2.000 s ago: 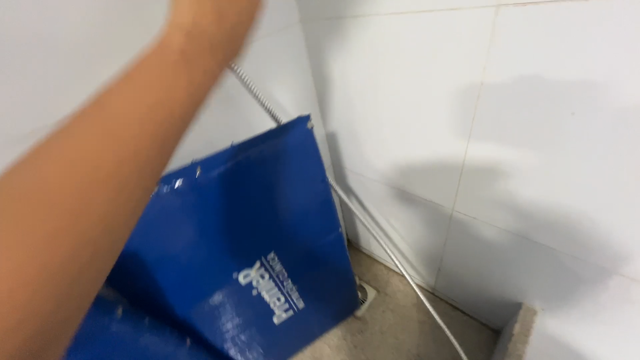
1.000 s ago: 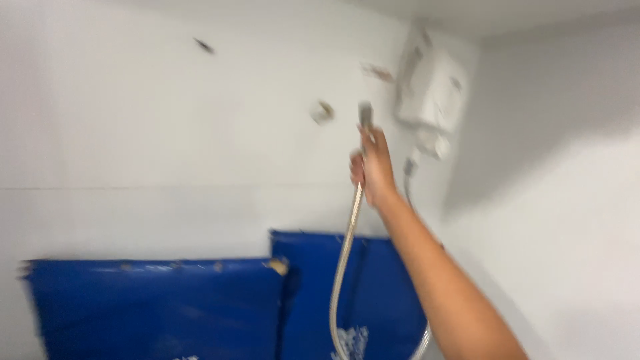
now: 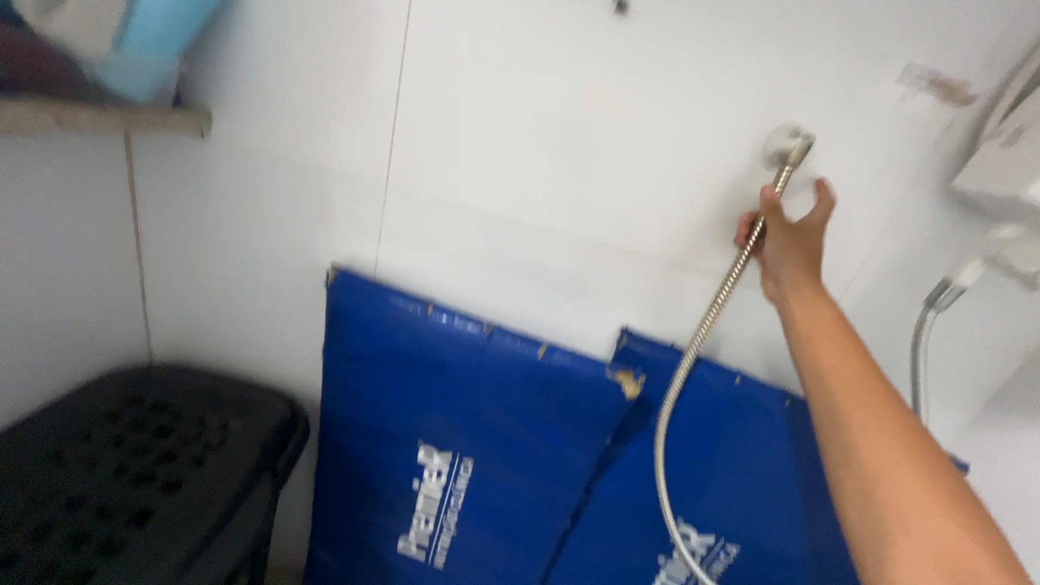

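Note:
A flexible metal hose (image 3: 686, 366) hangs in a long curve in front of the blue panels, its upper metal end at a round white wall fitting (image 3: 785, 146). My right hand (image 3: 792, 244) is just below that end, with the hose between some of its fingers and another finger raised away from it. Blur hides whether the metal end sits in the fitting or only overlaps it in the view. My left hand is out of view.
Two blue panels (image 3: 479, 406) with white lettering lean on the white wall. A black perforated basket (image 3: 150, 463) stands at lower left, below a shelf edge (image 3: 106, 118). At right, a white wall-mounted unit (image 3: 1011, 154) is above a second hose (image 3: 920, 357).
The hose's upper end, below and to the right of the wall fitting one second ago, now meets it in the view. My right hand's grip has loosened, with one finger raised. The view has shifted.

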